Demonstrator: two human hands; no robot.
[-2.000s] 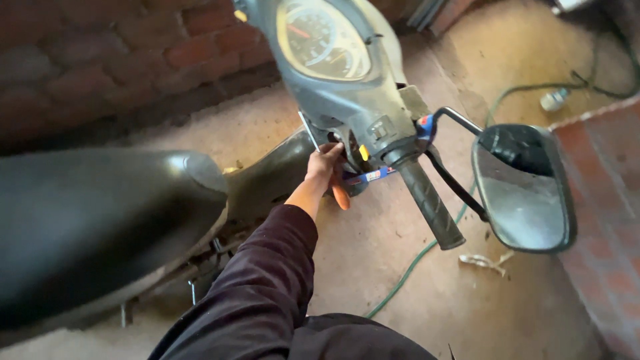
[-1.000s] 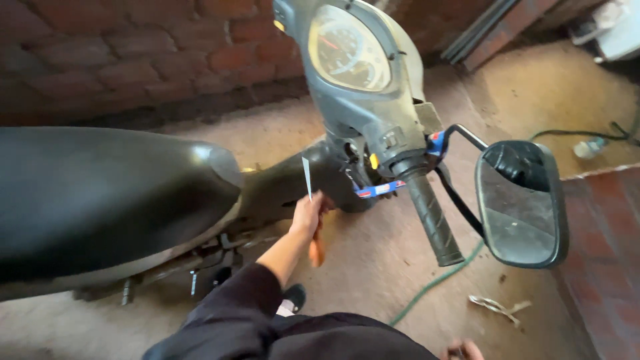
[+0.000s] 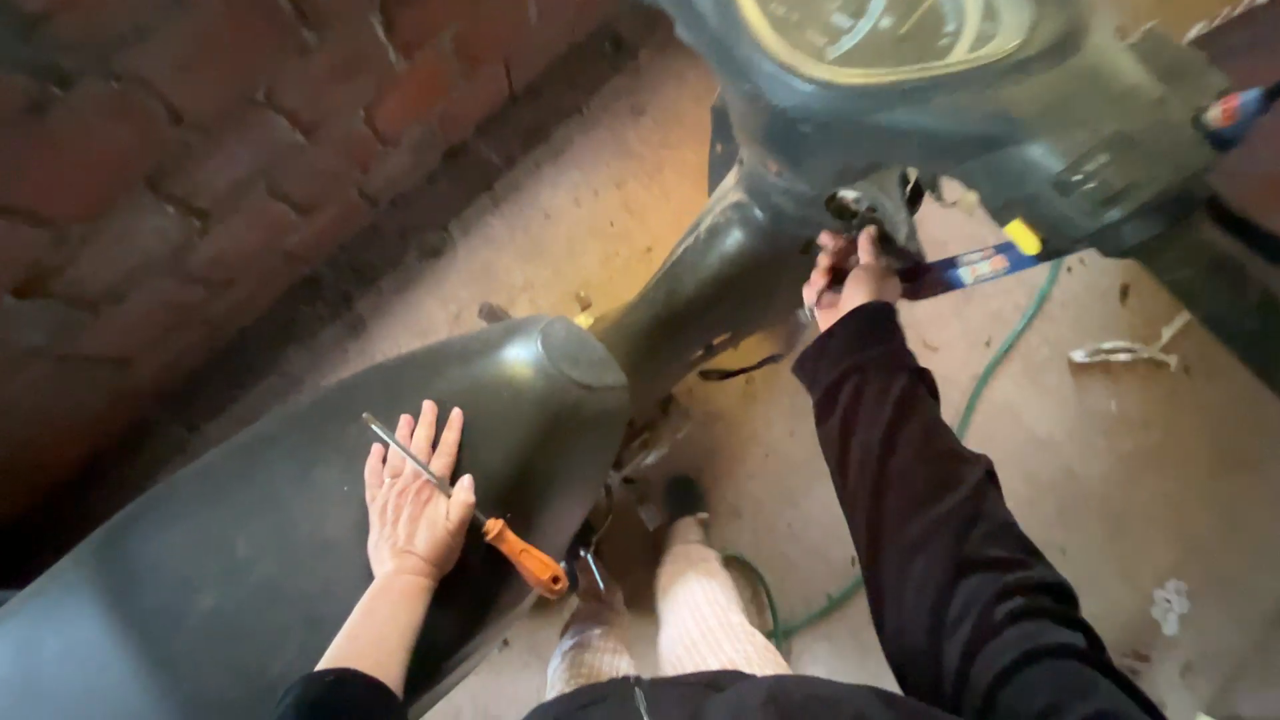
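Note:
My left hand (image 3: 415,510) lies flat on the black motorcycle seat (image 3: 250,520), its fingers spread. Across this hand runs the shaft of a screwdriver with an orange handle (image 3: 525,558); whether the thumb pins it I cannot tell. My right hand (image 3: 850,280) is at an opening in the dark plastic cover (image 3: 800,130) below the gauge (image 3: 890,35). Its fingers are bent near the exposed parts (image 3: 865,210) there; what they grip is hidden. Just right of it, a blue strap-like piece with print (image 3: 975,268) sticks out below the cover.
A brick wall (image 3: 250,150) runs along the left. On the floor, a green hose (image 3: 1005,345) passes behind my right sleeve, and a pale looped cord (image 3: 1120,352) lies farther right. My legs (image 3: 705,610) stand beside the seat.
My left hand has moved from beside the front cover to the seat, with the screwdriver. My right hand, low at the right edge one second ago, is now at the cover. The view has shifted closer.

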